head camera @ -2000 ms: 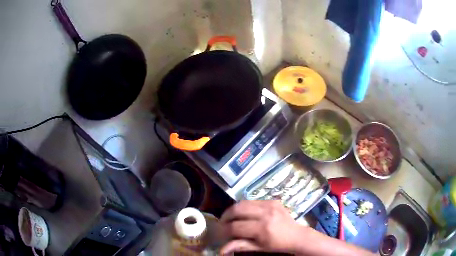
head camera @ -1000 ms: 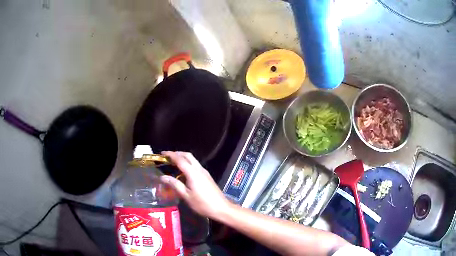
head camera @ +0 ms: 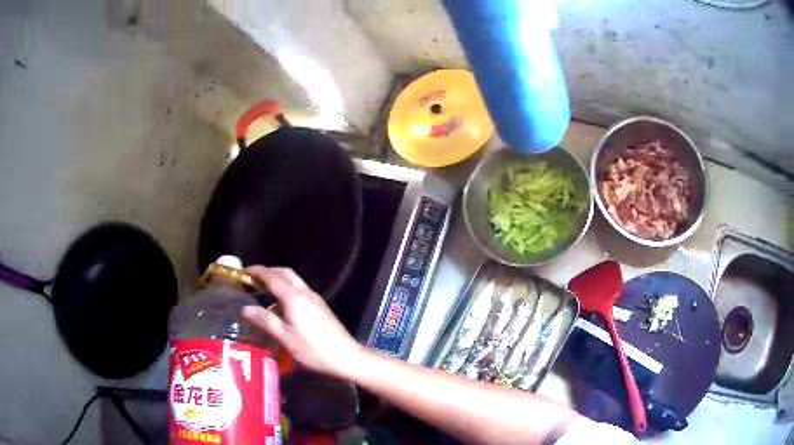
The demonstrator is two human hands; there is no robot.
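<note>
My right hand (head camera: 302, 326) reaches in from the lower right and grips the cooking oil jug (head camera: 207, 382) near its yellow neck handle. The jug is large and clear with a red label; its white top sits just in front of the wok's rim, and its base is cut off by the bottom edge. The black wok (head camera: 283, 209) rests on the induction cooker (head camera: 402, 278), which shows red digits. The wok looks dark inside; whether it holds oil I cannot tell. My left hand is not in view.
Right of the cooker are a green vegetable bowl (head camera: 538, 209), a meat bowl (head camera: 649, 182), a fish tray (head camera: 501, 335), and a cutting board (head camera: 696, 348) with a cleaver and a red spatula (head camera: 614, 348). A sink (head camera: 757, 304) is far right. A frying pan (head camera: 113, 300) hangs left.
My right hand first showed near the bottom centre beside an open white bottle mouth. It is now further left, gripping the jug by the wok. The camera view has turned and shifted.
</note>
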